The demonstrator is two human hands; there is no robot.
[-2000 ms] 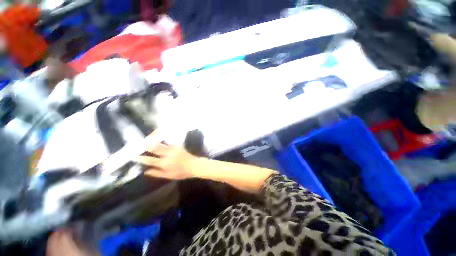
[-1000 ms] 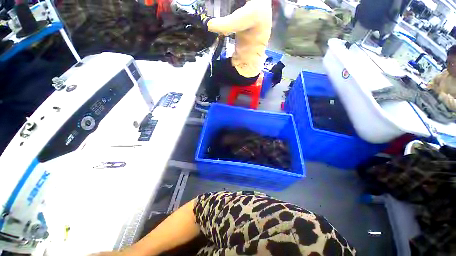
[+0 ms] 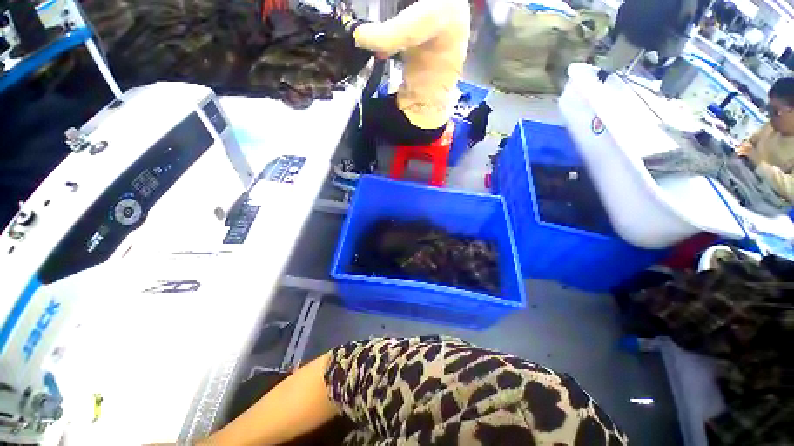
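Note:
A long white sewing machine (image 3: pixel 96 192) marked JACK, with a blue stripe and black control panel, stands on the white machine table (image 3: pixel 261 235) at the left. Small slim metal thread snips (image 3: pixel 174 287) lie on the table right of the machine head. My right forearm, in a leopard-print sleeve, reaches toward the bottom left. Only the edge of my right hand (image 3: pixel 174 444) shows at the bottom rim; its fingers are cut off. My left hand is out of the picture.
A blue bin (image 3: pixel 427 300) with dark cloth stands right of the table; another blue bin (image 3: pixel 557 253) is behind it. A person (image 3: pixel 427 65) sits on a red stool (image 3: pixel 421 162). Dark plaid cloth (image 3: pixel 731 314) lies at right. Another person (image 3: pixel 773 144) is at the far right.
My view has swung from the work area toward the right-hand bins. Over the last second it shifted slightly right, so the machine and bins sit further left. My right hand has left most of the picture.

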